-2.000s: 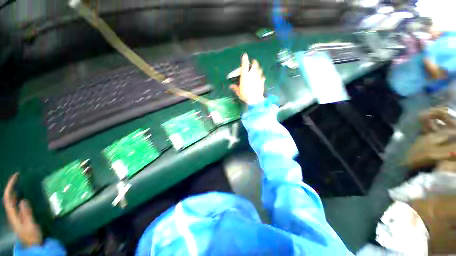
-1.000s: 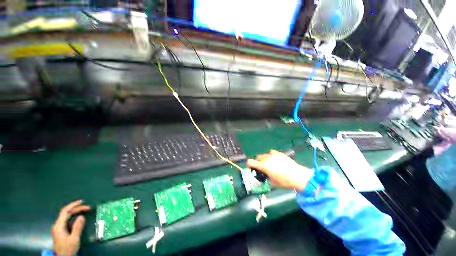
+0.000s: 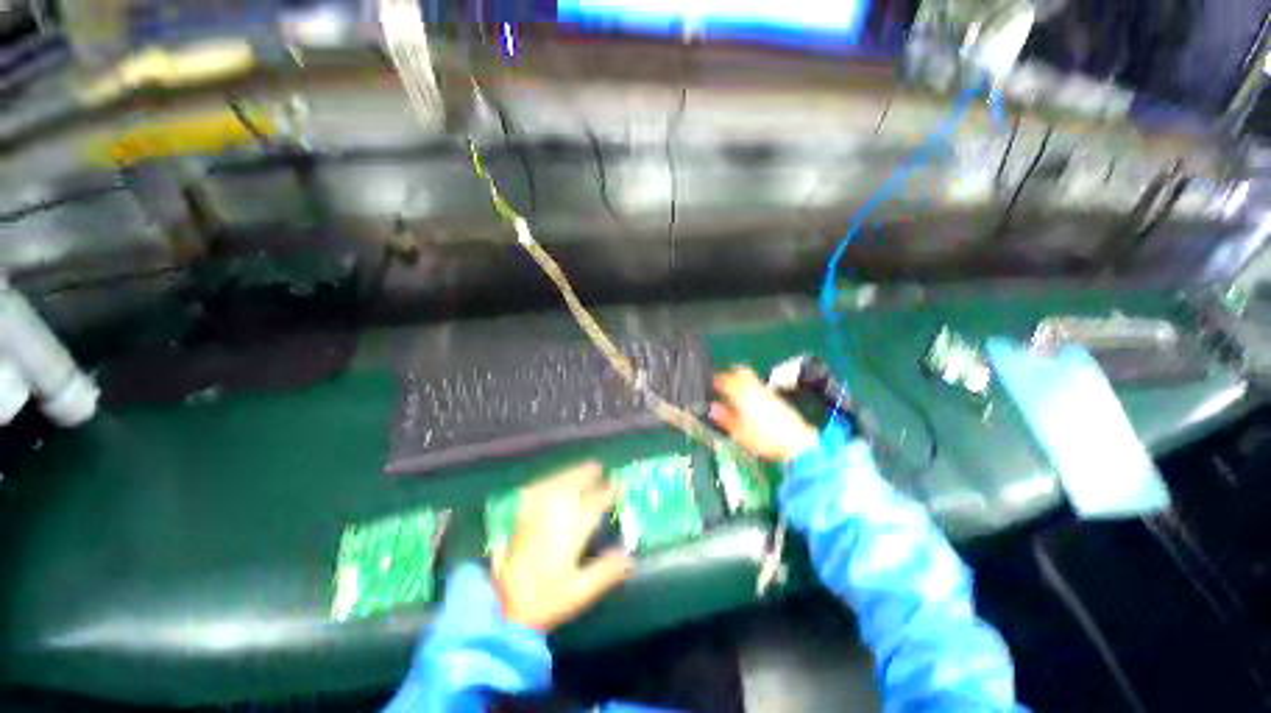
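Observation:
Green circuit boards lie in a row along the bench's front: the leftmost is uncovered, the second is partly under my left hand, the third is right of it, and the fourth is partly hidden by my right sleeve. My left hand is blurred, fingers spread, holding nothing visible. My right hand is above the fourth board, against a white-and-black scanner; a grip on it cannot be made out. The yellow cable runs down to the fourth board.
A black keyboard lies behind the boards on the green mat. A blue cable hangs to its right. A small board with wires and a pale blue sheet lie at the right. A white cross is at the front edge.
My left hand has moved right, from beside the leftmost board to over the second. My right hand is now behind the fourth board, and the scanner shows beside it. The view has shifted.

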